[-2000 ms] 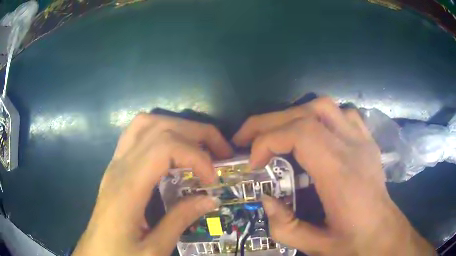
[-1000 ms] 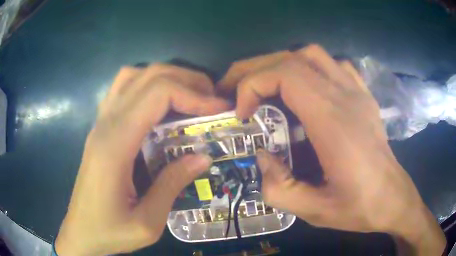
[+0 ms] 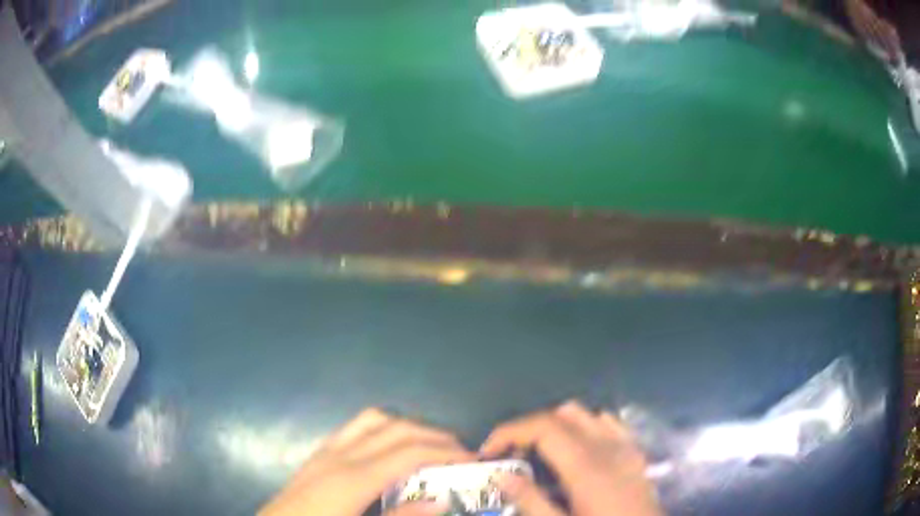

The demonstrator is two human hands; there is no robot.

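A white power strip housing (image 3: pixel 459 474) lies at the bottom edge of the head view, cut off by it, with small gold, white and blue parts inside. My left hand (image 3: pixel 378 469) is on its left side and my right hand (image 3: pixel 580 459) on its right side, fingers curled over the top edge. Both hands are partly cut off and a little blurred. A clear plastic bag (image 3: pixel 767 428) lies to the right of my right hand. The lower part of the housing is out of view.
Another open housing (image 3: pixel 96 358) lies at the left of the dark mat, its white cord running up to a bag. A worn brown rail (image 3: pixel 555 242) borders the green conveyor belt (image 3: pixel 404 121), which carries two more units with bags. A slim yellowish stick (image 3: pixel 36 398) lies far left.
The view has tilted up, showing the rail and belt. The hands and housing now sit lower and smaller in the picture. Both hands remain on the housing.
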